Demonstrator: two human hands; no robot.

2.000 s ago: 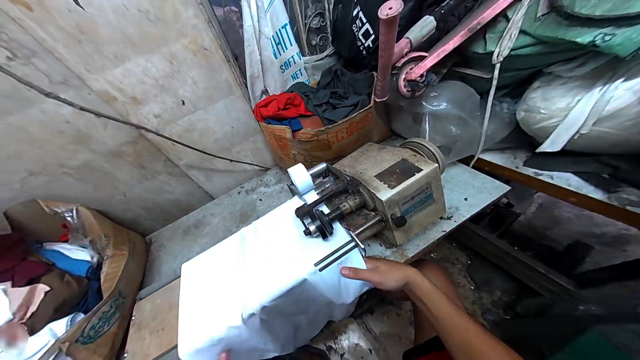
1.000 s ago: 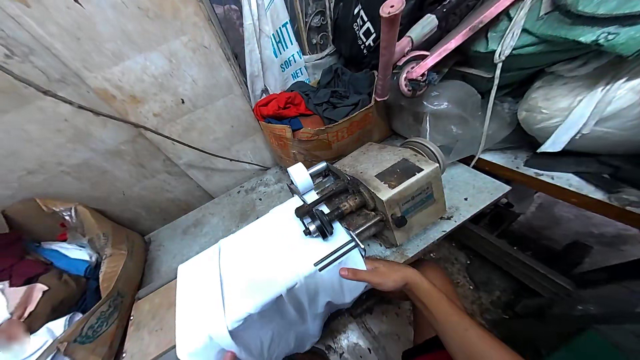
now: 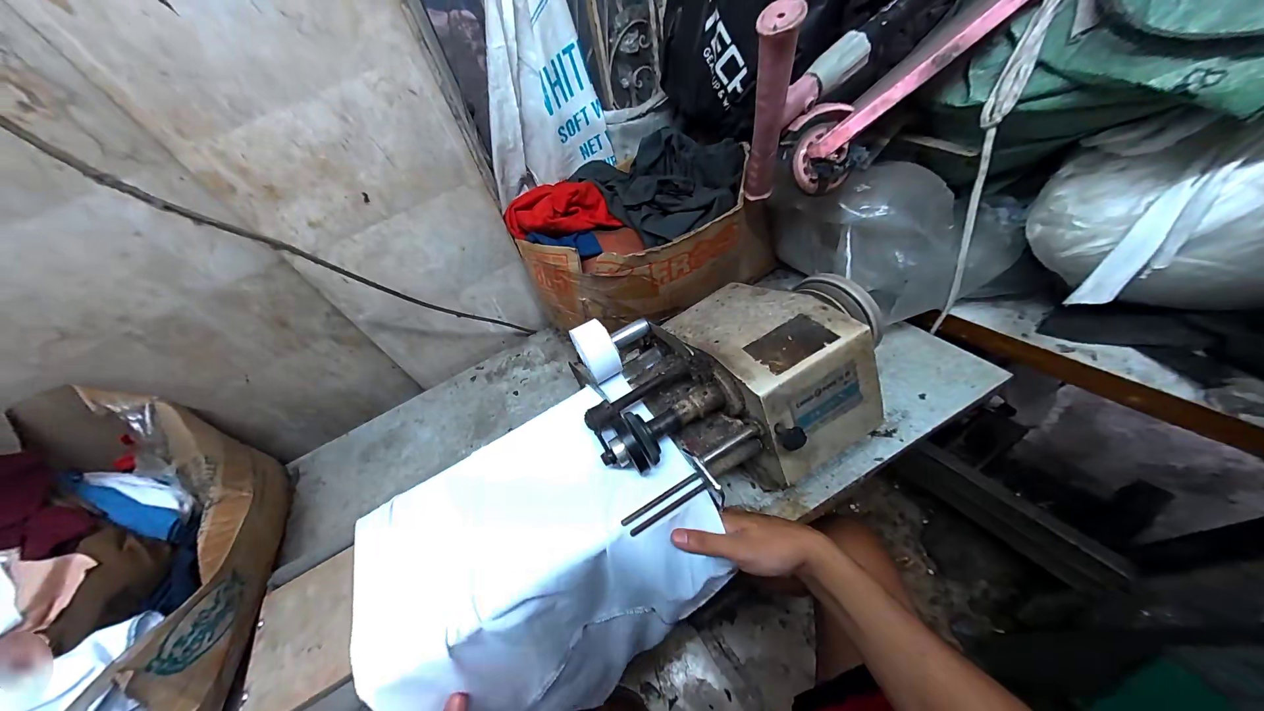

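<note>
A wide piece of white fabric (image 3: 494, 533) lies over the bench and hangs toward me, its far end passing under the rollers and cutting discs (image 3: 629, 441) of a beige fabric strip-cutting machine (image 3: 790, 375). On a rod at the machine's far side sits a small roll of white strip (image 3: 594, 352). My right hand (image 3: 755, 543) grips the fabric's right edge, thumb on top, just below two thin metal guide rods (image 3: 667, 504). Of my left hand (image 3: 456, 702) only a fingertip shows at the bottom edge, against the fabric; the rest is hidden.
The machine stands on a worn metal-topped bench (image 3: 938, 365). Behind it is a cardboard box (image 3: 642, 276) of cloth, beside a pink scooter (image 3: 908, 79) and plastic-wrapped bundles (image 3: 1145, 217). Another box (image 3: 247, 533) with fabric pieces stands at left, near a stained wall (image 3: 197, 197).
The white fabric's folds and left part have shifted a little. My right hand stays at the fabric's right edge near the guide rods.
</note>
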